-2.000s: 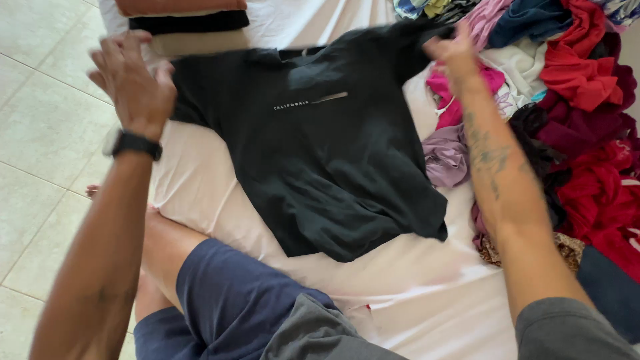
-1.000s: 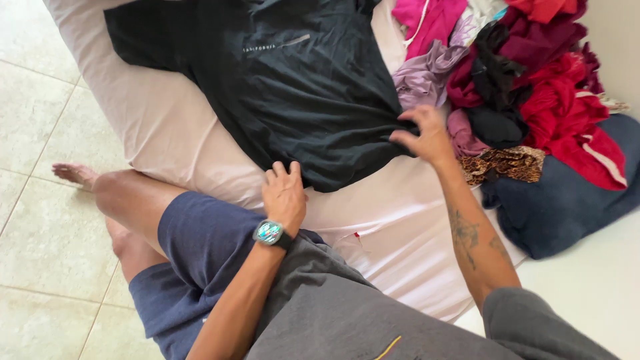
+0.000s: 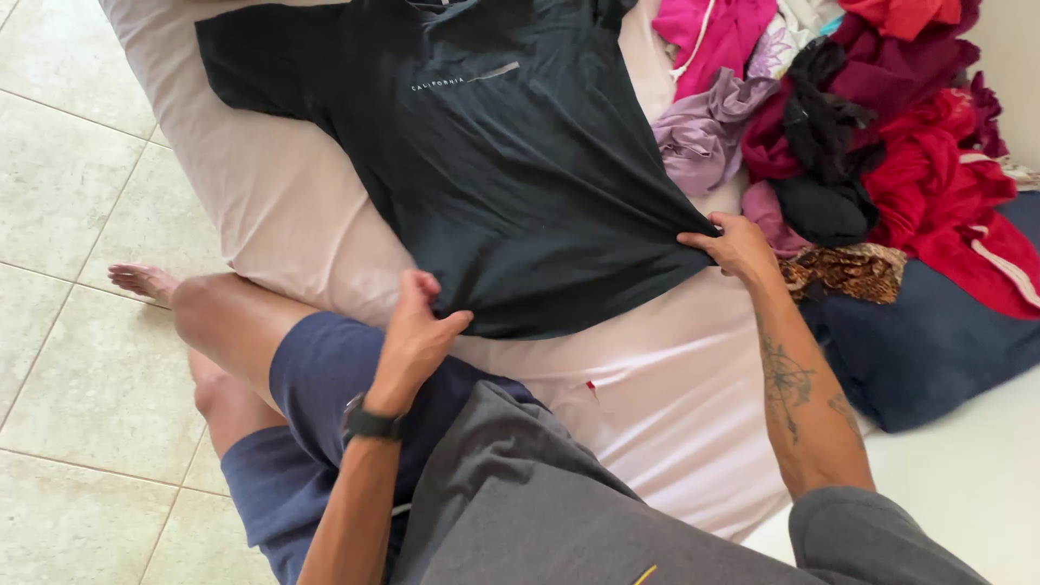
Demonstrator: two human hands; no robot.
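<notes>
A black T-shirt [image 3: 520,179] with small printed lettering on its chest lies spread on a bed with a pale pink sheet [image 3: 284,195]. Its hem faces my body, and its neck is at the top edge of the view. My right hand [image 3: 731,244] pinches the right corner of the hem between thumb and fingers and pulls it outward. At the left corner of the hem, my left hand [image 3: 422,325], with a dark watch on the wrist, has its thumb and fingers closed on the fabric edge, partly hidden by the fingers.
Right of the shirt is a heap of crumpled clothes: a mauve garment [image 3: 707,134], a bright pink one [image 3: 719,41], red ones [image 3: 926,179] and a leopard-print piece [image 3: 853,272]. A folded dark blue cloth [image 3: 934,349] lies below them. Tiled floor [image 3: 73,203] is on the left.
Both hands have come from the shirt's sleeves down to its hem. Since one second ago, the hem's right corner has been drawn outward. The view has shifted toward my lap.
</notes>
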